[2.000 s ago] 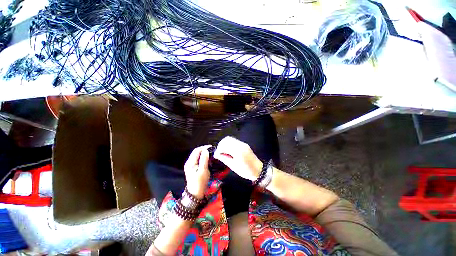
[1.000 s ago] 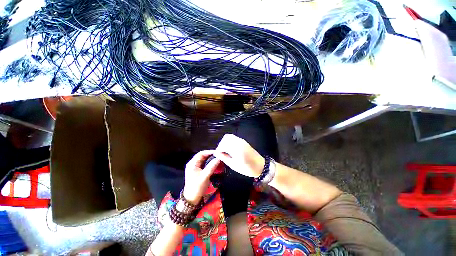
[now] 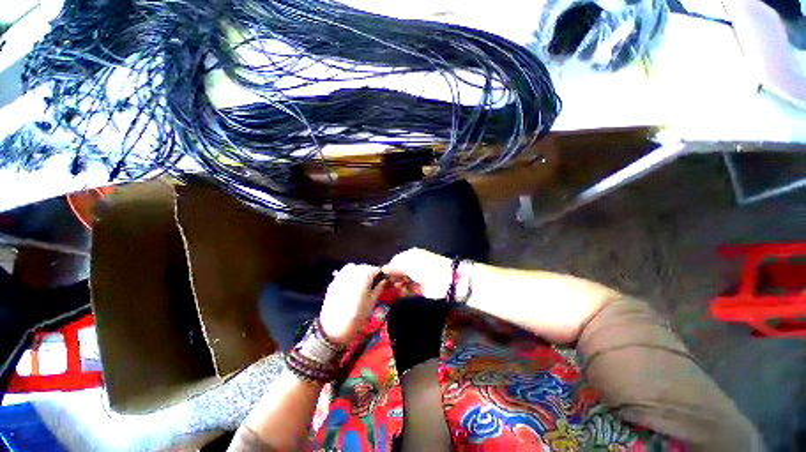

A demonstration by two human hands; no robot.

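My left hand (image 3: 350, 302) and my right hand (image 3: 424, 273) meet over my lap, fingertips together. A tiny dark piece (image 3: 380, 280) shows between the fingertips; its exact kind is hidden, and it may be a cable end. Both hands have closed, pinching fingers. A large looped bundle of thin black cables (image 3: 353, 115) lies on the white table in front of me, and its loops hang over the near edge above my knees.
An open cardboard carton (image 3: 137, 300) stands at my left knee. A bagged black coil (image 3: 610, 35) and a pink flat item (image 3: 773, 53) lie on the table (image 3: 619, 106). Red plastic stools stand at right (image 3: 767, 287) and left (image 3: 60, 357). A metal table leg (image 3: 619, 181) slants at right.
The view has shifted slightly, so the table stands higher in the picture. My right forearm is more level, and the fingertips have changed their pinch around the dark piece.
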